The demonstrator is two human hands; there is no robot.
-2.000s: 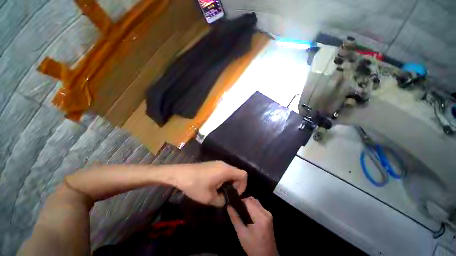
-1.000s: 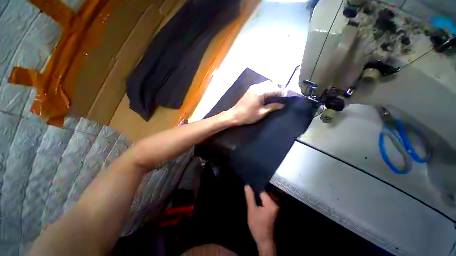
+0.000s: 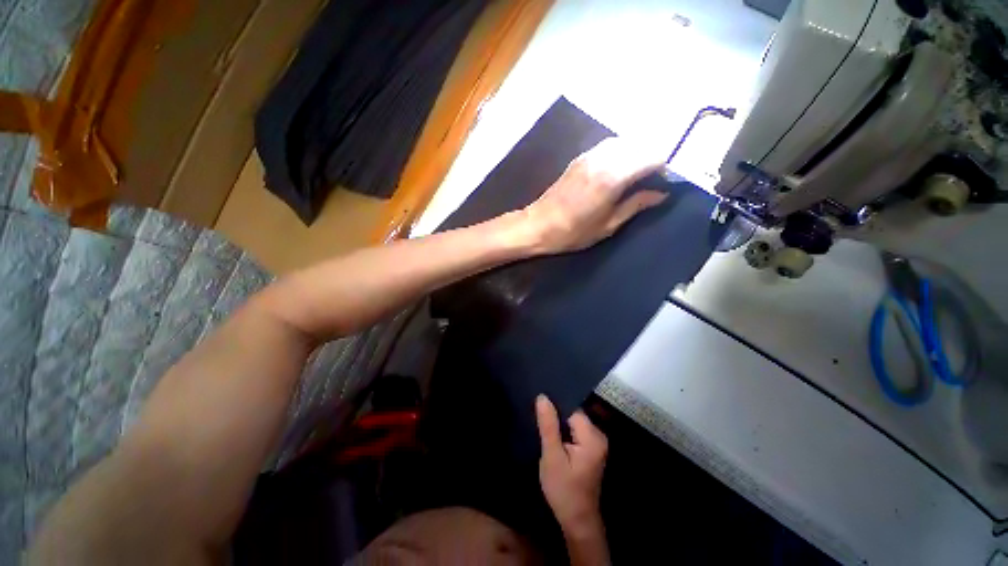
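Note:
A matte blue-black piece (image 3: 619,287) lies over a glossy dark faux-leather panel (image 3: 542,166), its upper corner at the presser foot and needle (image 3: 724,210) of the cream-white sewing machine (image 3: 818,122). My left hand (image 3: 591,205) rests on the matte piece just left of the foot, thumb and fingers spread apart on it. My right hand (image 3: 571,453) pinches the piece's lower edge, off the table's front edge. Where the two layers meet under the foot is too small to tell.
Cut dark strips (image 3: 365,100) lie on the cardboard (image 3: 199,122) at the left. Blue-handled scissors (image 3: 923,332) lie on the table at the right. A bent wire guide (image 3: 696,130) stands behind the foot. A red thing (image 3: 381,433) shows low at the left.
From two to one second ago both hands parted, and the matte piece came over the panel to the foot. Since then the view has moved closer to the machine; the hands keep similar places.

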